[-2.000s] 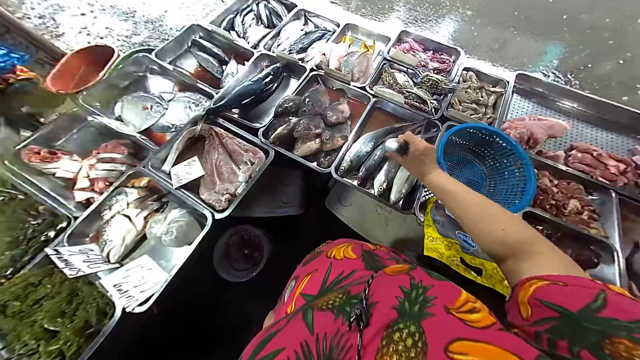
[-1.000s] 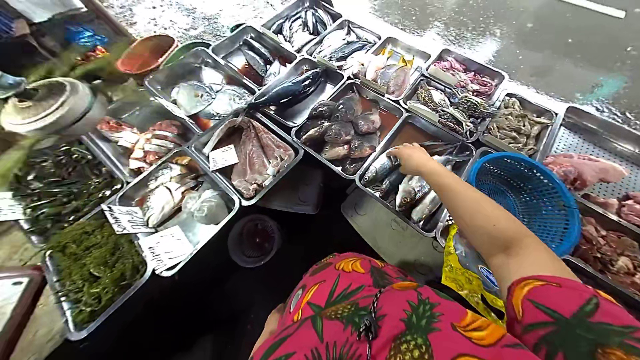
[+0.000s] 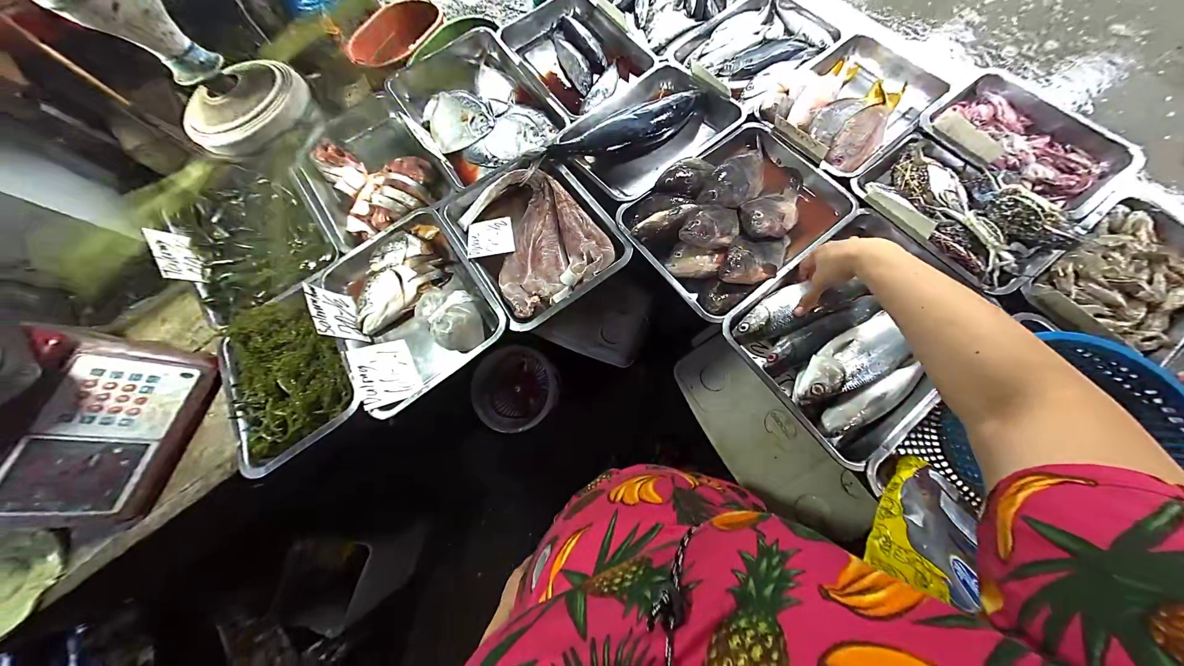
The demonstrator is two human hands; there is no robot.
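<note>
My right hand [image 3: 837,264] reaches into a metal tray [image 3: 856,462] of whole silvery fish [image 3: 846,356], its fingers bent down at the upper fish; whether they grip one or only touch it is hidden. My left hand is out of view. Just above and left of my right hand, a metal tray holds several dark fish heads or pieces [image 3: 712,227] in reddish liquid. A split, flattened fish [image 3: 546,240] fills the tray farther left. Beyond my wrist lie crabs [image 3: 1008,217] in another tray.
A blue plastic basket [image 3: 1110,370] stands by my right forearm, with a yellow printed bag [image 3: 902,536] below it. At the left are a tray of green seaweed [image 3: 287,375], handwritten signs and a weighing scale [image 3: 102,425]. A round tub [image 3: 515,388] sits low between the trays.
My right hand was over the same fish tray in both earlier frames, holding a fish in the first. The fish lie differently now. The view has swung left, bringing in the scale.
</note>
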